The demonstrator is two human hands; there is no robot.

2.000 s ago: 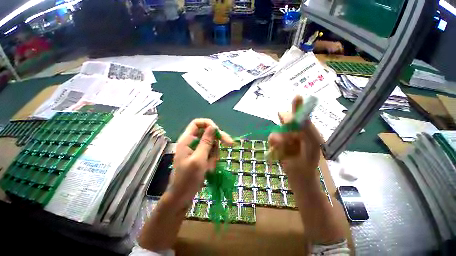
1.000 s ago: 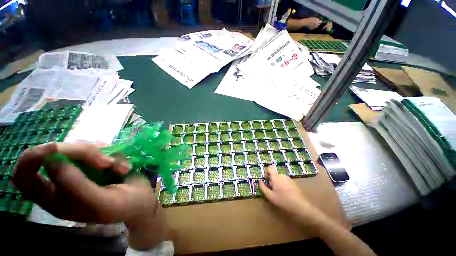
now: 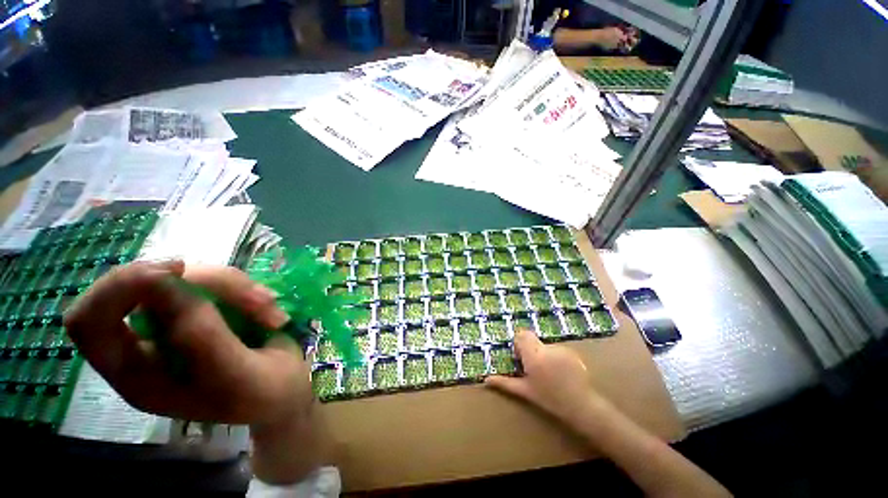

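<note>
The circuit board panel (image 3: pixel 458 292), a flat grid of yellow-green cells with silvery borders, lies on brown cardboard (image 3: pixel 467 438). My left hand (image 3: pixel 195 340) is raised at the panel's left side, closed around a bunch of thin bright green strips (image 3: pixel 302 287). The strips fan out over the panel's left cells and hide some of them. My right hand (image 3: pixel 550 374) rests at the panel's lower right edge, thumb and fingers on the border near the lower rows. Whether anything is between its fingertips cannot be seen.
A darker green panel (image 3: pixel 78 292) lies on papers at the left. Newspaper sheets (image 3: pixel 536 136) lie behind the panel. At the right are a metal post (image 3: pixel 672 122), a phone (image 3: pixel 649 317) on a bubbled silvery sheet (image 3: pixel 730 360), and an interleaved stack (image 3: pixel 794 263). Another person's hands (image 3: pixel 613 39) show beyond.
Since two seconds ago, my hands have moved apart; my right hand came down to the panel's lower edge. Over the last second, my left hand has shifted slightly right with the strips.
</note>
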